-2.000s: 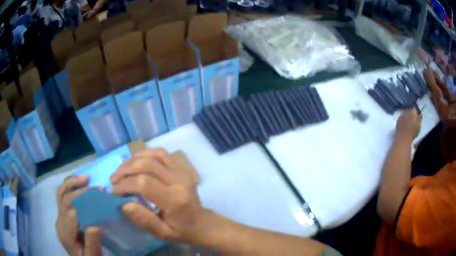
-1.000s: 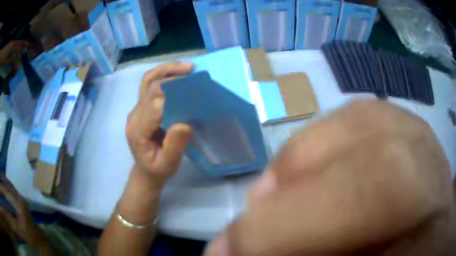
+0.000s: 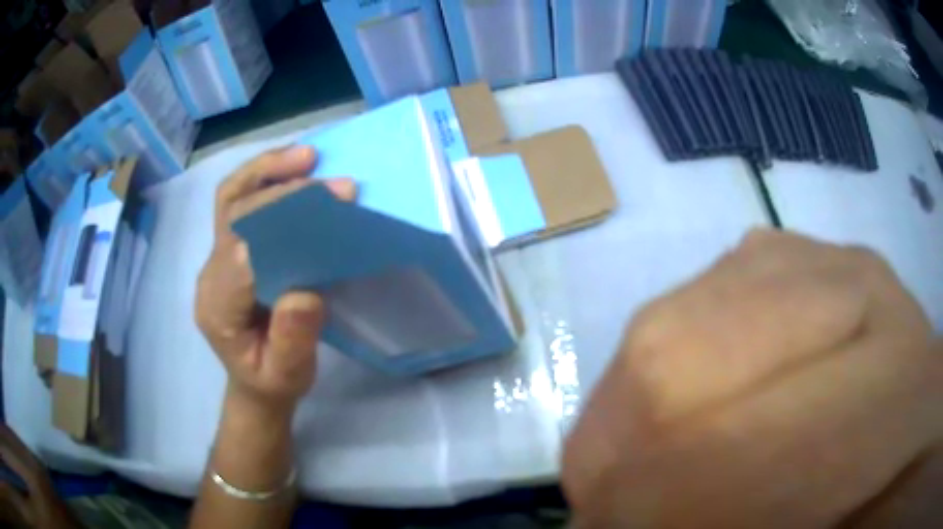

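My left hand (image 3: 259, 289) grips the tapered end flap of a light blue and white carton (image 3: 403, 320), fingers above and thumb below. The carton lies tilted over the white table, its printed panel facing me. Flat carton blanks with brown tabs (image 3: 567, 184) lie just behind it, partly hidden by it. My right hand (image 3: 760, 382) is large and blurred at the lower right, apart from the carton, with its back to the camera. Its fingers are curled and their tips are hidden, so I cannot tell whether it holds anything.
Flat carton blanks (image 3: 78, 300) stand piled at left on the white table (image 3: 641, 258). Open erected cartons (image 3: 496, 41) stand behind. Dark slim parts (image 3: 750, 109) lie fanned at right, with a clear plastic bag (image 3: 843, 36) behind. Another person's hand (image 3: 26, 470) shows at the lower left edge.
Since one second ago, the carton and left hand have shifted left and slightly down in view, along with the surroundings. My right hand has moved slightly right and down, away from the carton.
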